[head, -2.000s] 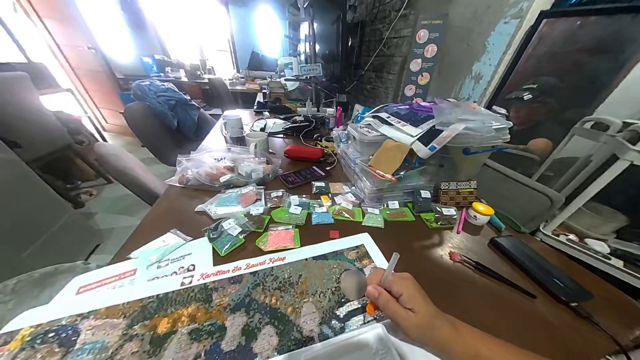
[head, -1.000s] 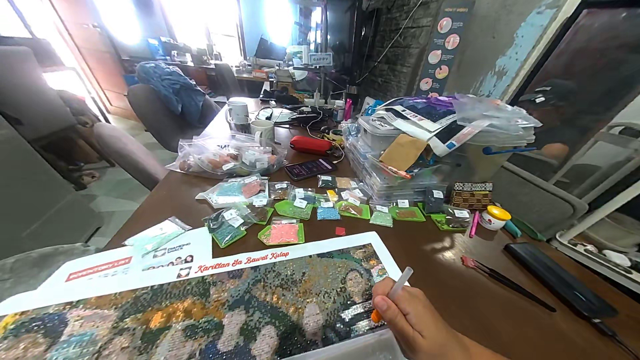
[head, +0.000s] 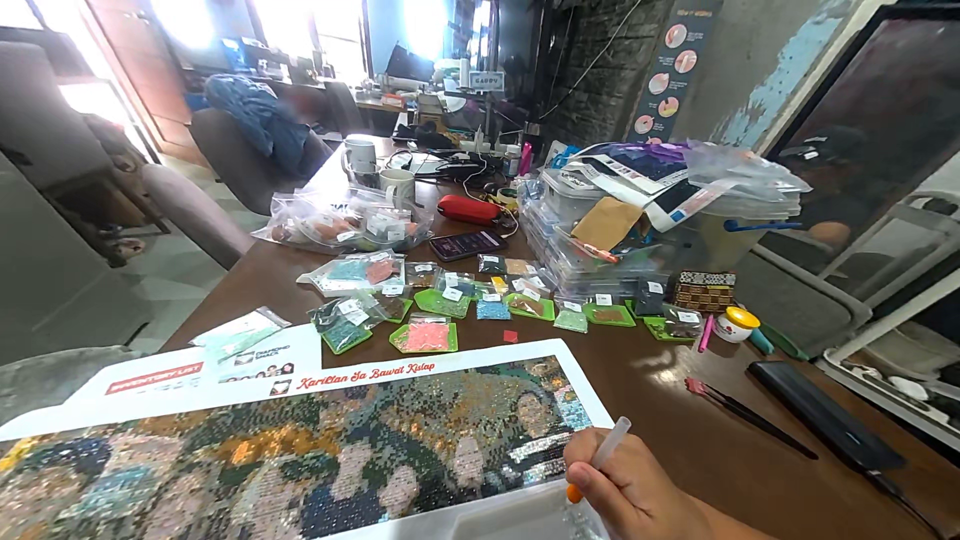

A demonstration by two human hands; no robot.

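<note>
My right hand point(head: 626, 484) grips a diamond painting pen point(head: 611, 444) with a translucent upper end and an orange part near its lower end. It is over the right edge of a diamond painting canvas point(head: 420, 442) largely covered in small shiny beads. Just left of the hand, at the bottom edge of the view, lies a whitish plastic tray point(head: 517, 517), partly cut off. Clear bits show below the pen; the pen's tip is hard to make out. My left hand is out of view.
Small bead bags on green trays point(head: 424, 336) stand behind the canvas. Farther back are a phone point(head: 469, 244), a red case point(head: 469, 210), mugs point(head: 360, 156) and stacked plastic containers point(head: 592, 262). Tweezers point(head: 750, 416), a black power bank point(head: 825, 412) and a yellow-lidded jar point(head: 738, 324) lie right. A person's reflection shows at right.
My right hand, still holding the pen, has moved from the canvas's right part down toward the whitish tray at its near edge. The view has shifted a little.
</note>
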